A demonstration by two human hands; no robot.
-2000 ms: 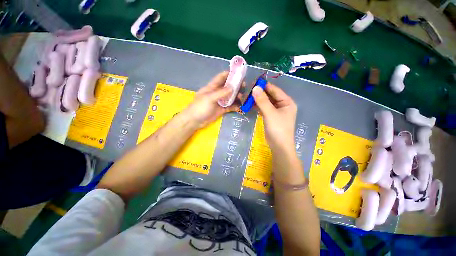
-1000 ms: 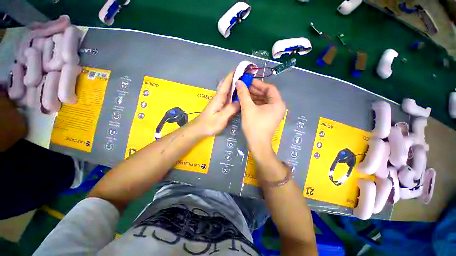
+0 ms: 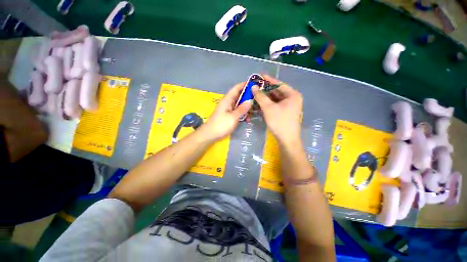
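My left hand (image 3: pixel 225 115) holds a pale pink housing shell (image 3: pixel 254 78) upright at the centre, its hollow side up. A blue battery cell (image 3: pixel 247 95) lies inside the shell. My right hand (image 3: pixel 280 107) is at the shell's upper right side, fingers closed around a small green circuit board (image 3: pixel 270 87) by the battery. The fingers hide most of the board and the wires.
Piles of pale shells lie at left (image 3: pixel 66 66) and right (image 3: pixel 404 158) on the printed bench cover (image 3: pixel 189 61). Beyond the edge, the green conveyor belt (image 3: pixel 179 25) carries part-assembled units (image 3: pixel 290 46) and a battery with a brown part (image 3: pixel 327 52). Another person's arm (image 3: pixel 20 117) is at left.
The battery, held apart from the shell two seconds ago, now lies inside it. My right hand has moved onto the board beside the shell. Belt items have shifted left.
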